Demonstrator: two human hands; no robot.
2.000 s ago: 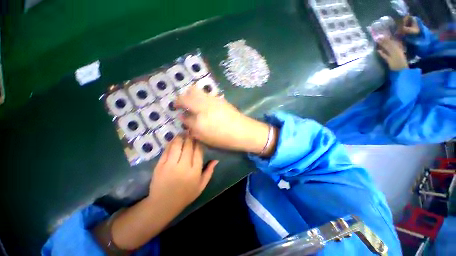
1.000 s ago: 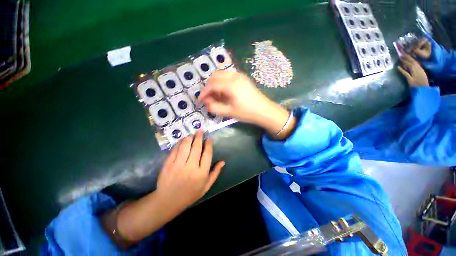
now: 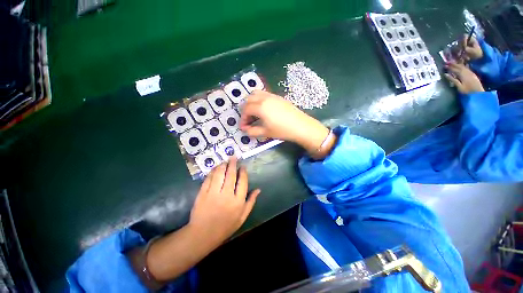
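A silvery panel point(image 3: 214, 131) with rows of pale grey rounded units with dark round centres lies tilted on the green mat. My left hand point(image 3: 221, 197) rests flat at its near edge, fingertips touching a near-row unit point(image 3: 230, 150), fingers slightly apart, nothing seen in it. My right hand point(image 3: 275, 117) is over the panel's right part, thumb and fingertips brought together; whether a tiny part is between them is too small and blurred to tell. It hides some units. A loose heap of small pale components point(image 3: 306, 86) lies just beyond my right hand.
A white paper label point(image 3: 148, 85) lies behind the panel. A thick panel stack point(image 3: 404, 48) stands further right, beside another person's hands point(image 3: 465, 77) and blue sleeves. Dark layered boards point(image 3: 34, 74) are at far left. A metal bracket point(image 3: 410, 264) crosses the bottom edge.
The view has shifted, so the bench things appear moved. My right hand has lifted off the near-middle units since two seconds ago. My left hand's fingertips stay at the panel's near edge.
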